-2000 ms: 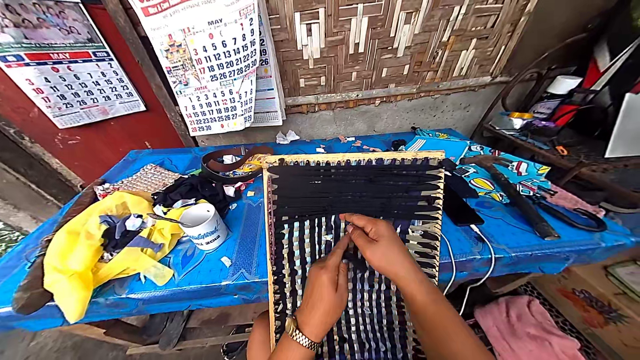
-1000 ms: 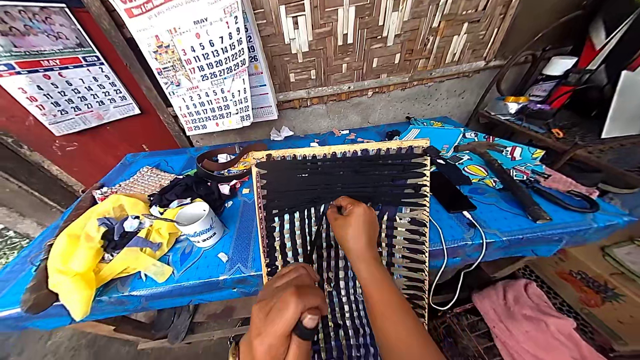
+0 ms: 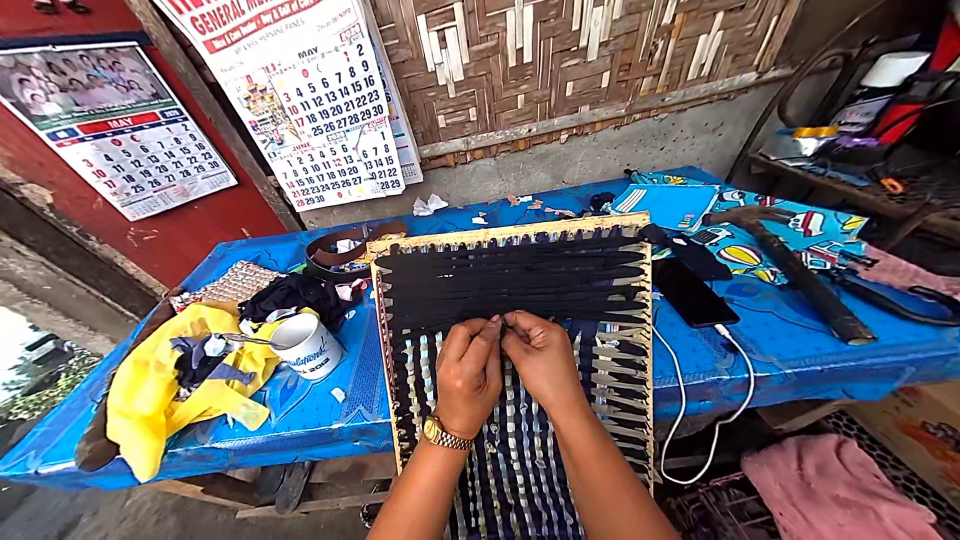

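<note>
A wooden frame loom (image 3: pixel 510 229) leans against the table edge, strung with black fabric strips (image 3: pixel 510 277) across its upper part. Below them is a weave of black, navy and pale strips (image 3: pixel 517 450). My left hand (image 3: pixel 469 371), with a gold-coloured watch (image 3: pixel 446 435) on the wrist, is over the middle of the loom. My right hand (image 3: pixel 540 356) is beside it. The fingertips of both hands meet at the lower edge of the black strips, pinching the dark fabric there; the exact piece between them is mostly hidden.
On the blue-covered table (image 3: pixel 360 405), a white mug (image 3: pixel 306 346) with a spoon and yellow cloth (image 3: pixel 150 390) are left of the loom. A phone (image 3: pixel 694 294) with a white cable (image 3: pixel 679 405), a hammer-like wooden tool (image 3: pixel 806 281) and printed fabric (image 3: pixel 750 202) lie right. Pink cloth (image 3: pixel 836 487) hangs lower right.
My left hand has moved up from the lower weave to meet my right hand at the black strips. The dark-handled thing seen in my left hand one second ago no longer shows there.
</note>
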